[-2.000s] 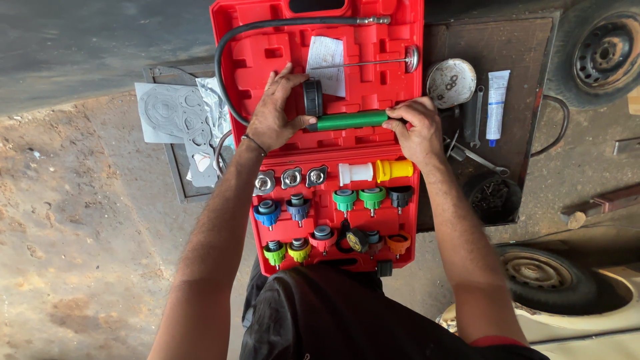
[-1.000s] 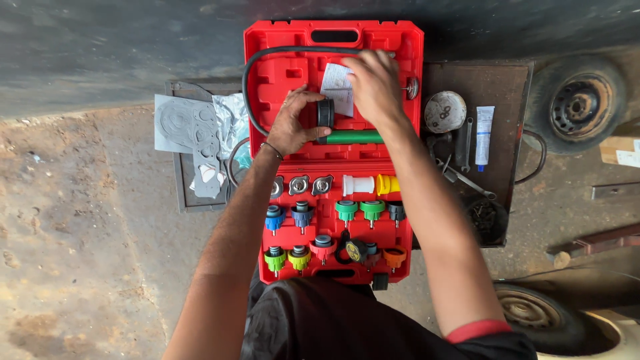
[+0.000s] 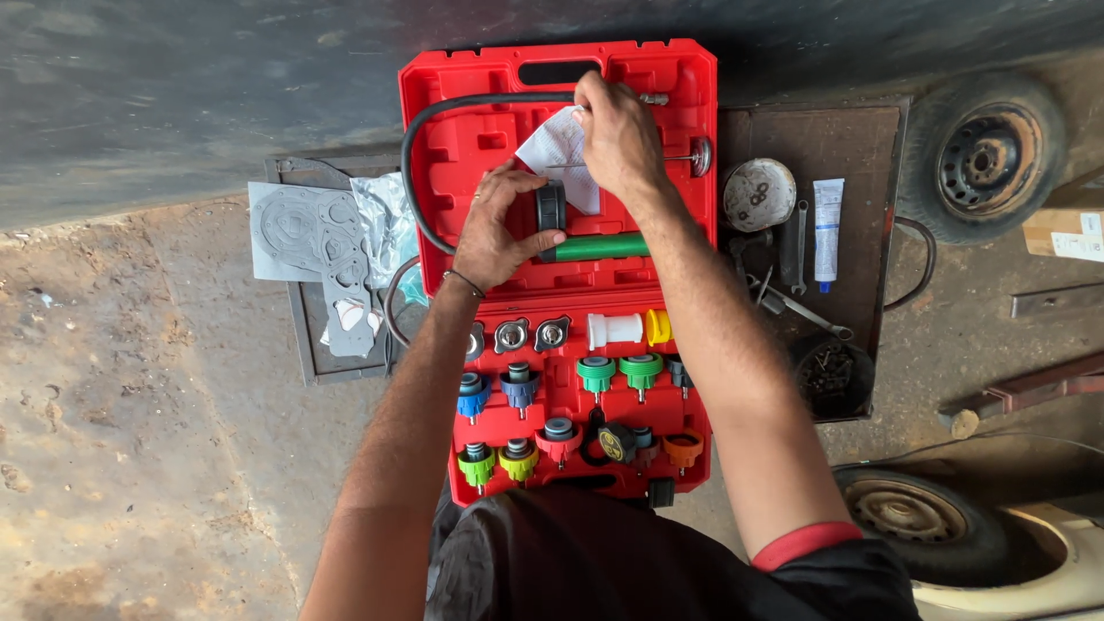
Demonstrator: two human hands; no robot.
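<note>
An open red plastic tool case (image 3: 483, 172) lies before me. My left hand (image 3: 504, 224) has its fingers and thumb around a round black gauge (image 3: 550, 205) at the end of a green hand pump (image 3: 601, 247). Up in the lid, my right hand (image 3: 619, 138) pinches the upper corner of a folded printed paper (image 3: 552, 151). A thin-stemmed dial thermometer (image 3: 700, 158) passes over the paper and partly behind my right hand. A black hose (image 3: 416, 172) curves along the lid's left side. Coloured radiator test adapters (image 3: 641, 371) and metal caps (image 3: 511, 335) fill the lower half.
Right of the case, a metal tray (image 3: 862, 129) holds a round lid (image 3: 759, 195), a tube of paste (image 3: 828, 233), wrenches (image 3: 806, 313) and a container of bolts (image 3: 828, 375). Gaskets (image 3: 297, 228) and plastic wrap (image 3: 384, 224) lie left. Wheels (image 3: 983, 159) stand beyond.
My right hand has left the green pump and moved up to the paper, whose corner it now holds; the paper is more tilted. My left hand stays at the black gauge.
</note>
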